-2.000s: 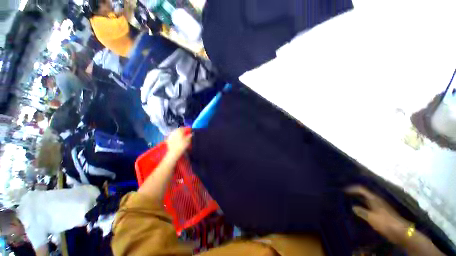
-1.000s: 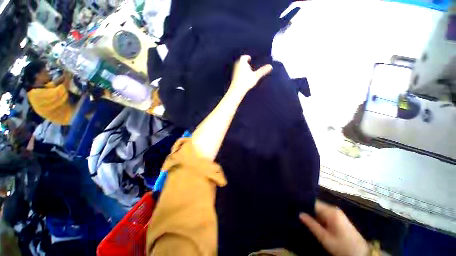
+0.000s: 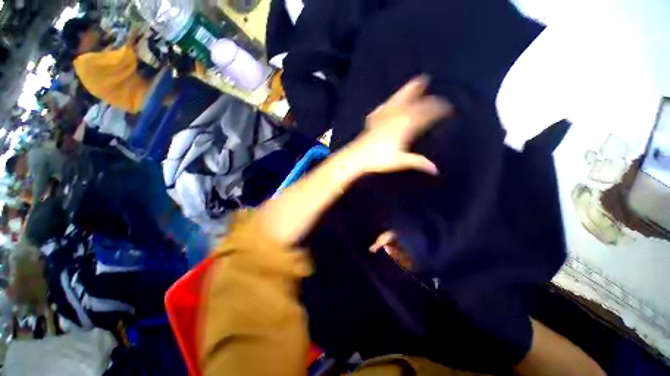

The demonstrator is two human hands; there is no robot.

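Observation:
A large navy-black garment panel (image 3: 470, 191) covers my lap and reaches up over the white table's edge, with folds and a pointed corner on the right. My left hand (image 3: 404, 132) is over its upper middle, slightly blurred, with thumb and fingers apart. My right hand (image 3: 394, 250) is mostly hidden under the dark cloth. Only some fingertips show at a fold, and the forearm comes in at the lower right. Whether those fingers grip the cloth cannot be told.
The white machine table (image 3: 606, 88) is on the right, with a beige thread tangle (image 3: 599, 213). A red basket (image 3: 187, 308) and a blue basket rim (image 3: 301, 167) are left of the lap. Grey-white cloth (image 3: 213, 154) and a person in orange (image 3: 114, 77) are beyond.
My left hand has moved slightly right and down over the panel. My right hand has gone from the panel's lower right edge to beneath it, and the cloth is now folded over that hand.

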